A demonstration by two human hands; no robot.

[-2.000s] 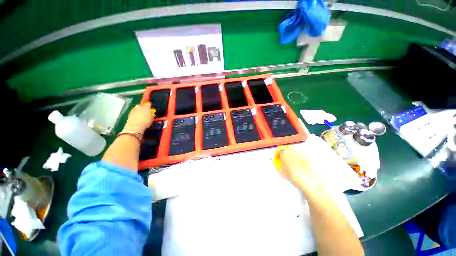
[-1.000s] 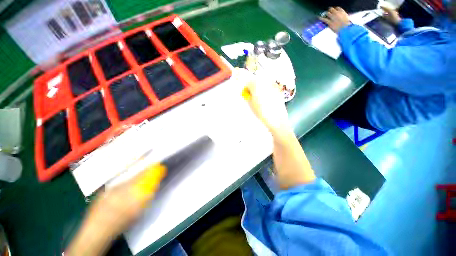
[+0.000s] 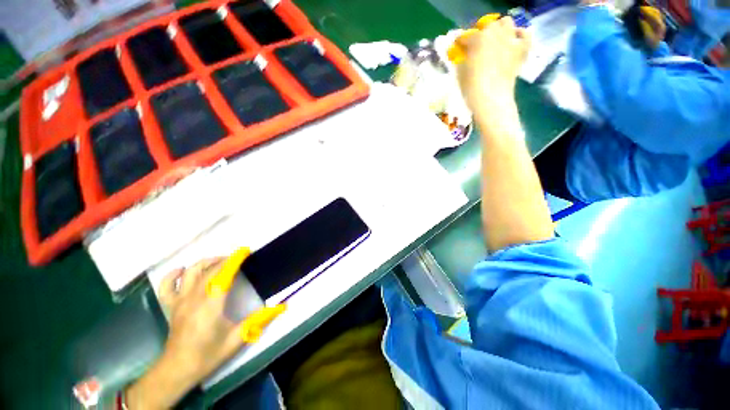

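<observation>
A glossy black smartphone (image 3: 308,250) lies face up at a slant on the white mat (image 3: 404,180), near its front edge. My left hand (image 3: 204,308) holds the phone's left end, with yellow finger cots on either side of it. My right hand (image 3: 492,60) is raised at the upper right, over the cluster of jars, with yellow cots on its fingertips. Its fingers look bent, and whether they hold anything is hidden. The red-orange foam tray (image 3: 172,162) holds dark phones in two rows. Its upper left pocket holds no phone and shows small white labels (image 3: 54,98).
A long whitish film stack (image 3: 152,240) lies between tray and mat. A waste dish with orange-red scraps (image 3: 452,124) and a white wipe (image 3: 378,54) are right of the tray. Another person's blue sleeve (image 3: 632,104) is at the upper right. Red stools (image 3: 692,308) stand far right.
The view has turned right. My left hand has taken the phone from the tray's upper left pocket onto the mat. My right hand has moved from the mat up to the jars.
</observation>
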